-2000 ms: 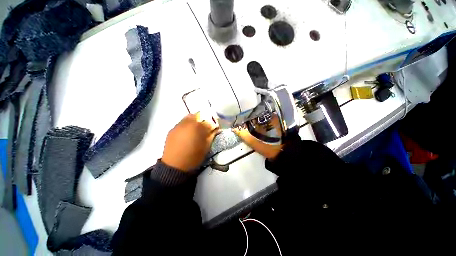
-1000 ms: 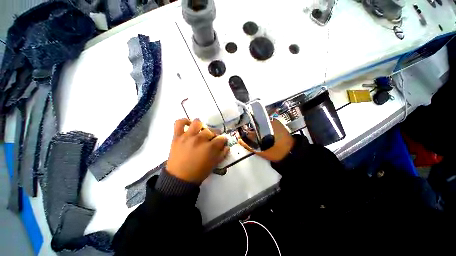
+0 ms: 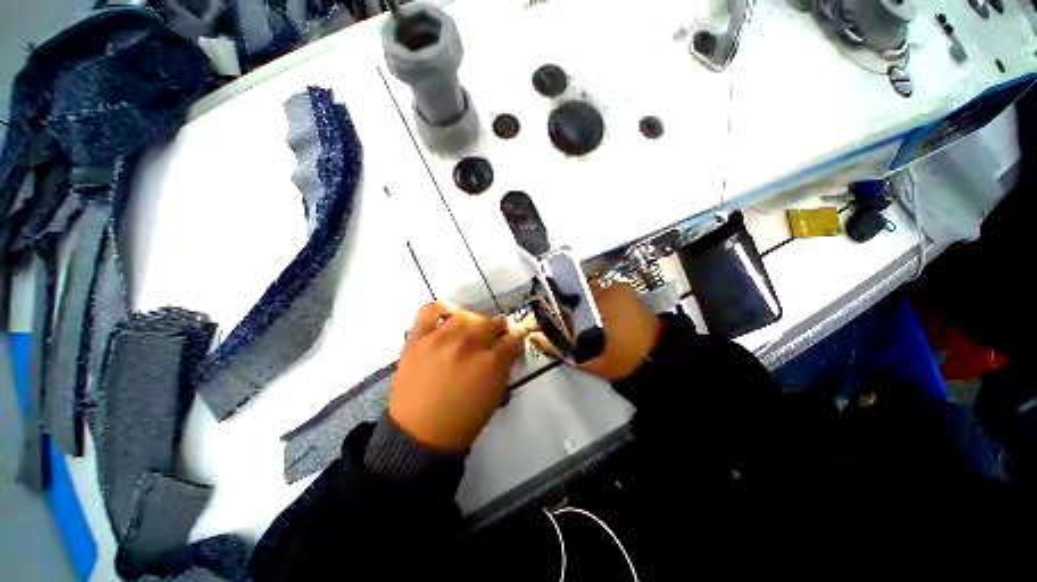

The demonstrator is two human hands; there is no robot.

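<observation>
My left hand (image 3: pixel 455 370) is in front of the needle area, its fingers bent and fingertips together; what they pinch is too small and blurred to tell. My right hand (image 3: pixel 623 332) reaches in from the right, partly hidden behind the machine's metal front end (image 3: pixel 572 298). The fingertips of both hands nearly meet beside the needle. A grey fabric strip (image 3: pixel 336 430) lies on the table, its right end running behind my left hand and sleeve. The white sewing machine head (image 3: pixel 637 68) lies across the top.
A navy and grey band (image 3: pixel 284 296) lies curved on the table (image 3: pixel 216 148). Folded grey pieces (image 3: pixel 142 398) and a dark fabric heap (image 3: pixel 108 91) are at the left. A phone-like black rectangle (image 3: pixel 733 279), a yellow block (image 3: pixel 814 222) and small dark items (image 3: pixel 868 222) lie right.
The view has shifted, so the machine head appears further left and lower. My fingertips have drawn together by the needle. The grey fabric seen between my hands two seconds ago is now hidden.
</observation>
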